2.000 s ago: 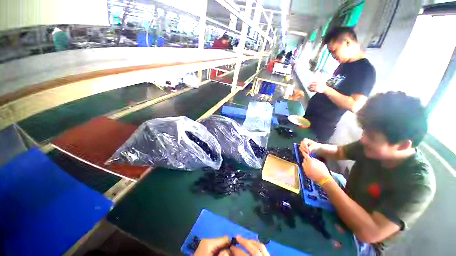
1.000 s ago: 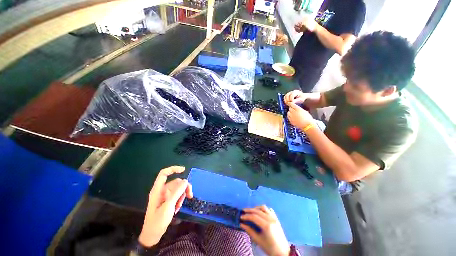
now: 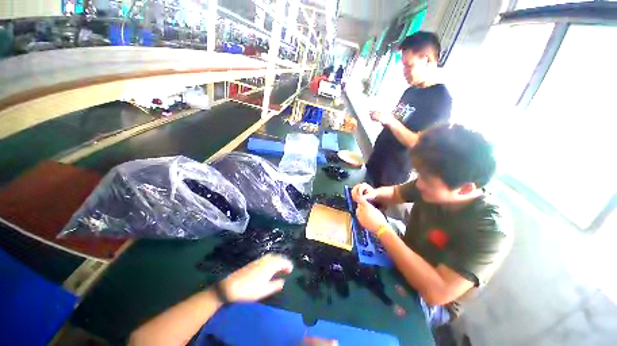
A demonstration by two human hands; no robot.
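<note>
My left hand (image 3: 258, 278) is stretched out over the near edge of the dark pile of small black parts (image 3: 247, 244). Its thumb and fingers look apart, and I see nothing between them; it is somewhat blurred. My right hand (image 3: 321, 342) shows only as a blurred bit at the bottom edge, over the blue board (image 3: 264, 326); whether it holds anything is hidden. The blue board lies in front of me, cut off by the bottom edge, with a small notch in its far side. More loose black parts (image 3: 338, 274) lie to the right of the pile.
Two clear bags (image 3: 152, 196) with black parts stand beyond the pile. A shallow tan box (image 3: 329, 226) sits beside the neighbour's blue tray (image 3: 369, 249). A seated person (image 3: 450, 223) works at the right; another person (image 3: 414, 108) stands behind. A big blue sheet (image 3: 30, 301) is at left.
My left hand has moved from the blue board forward to the pile. My right hand has dropped mostly out of the picture. The view has tilted up and shifted right.
</note>
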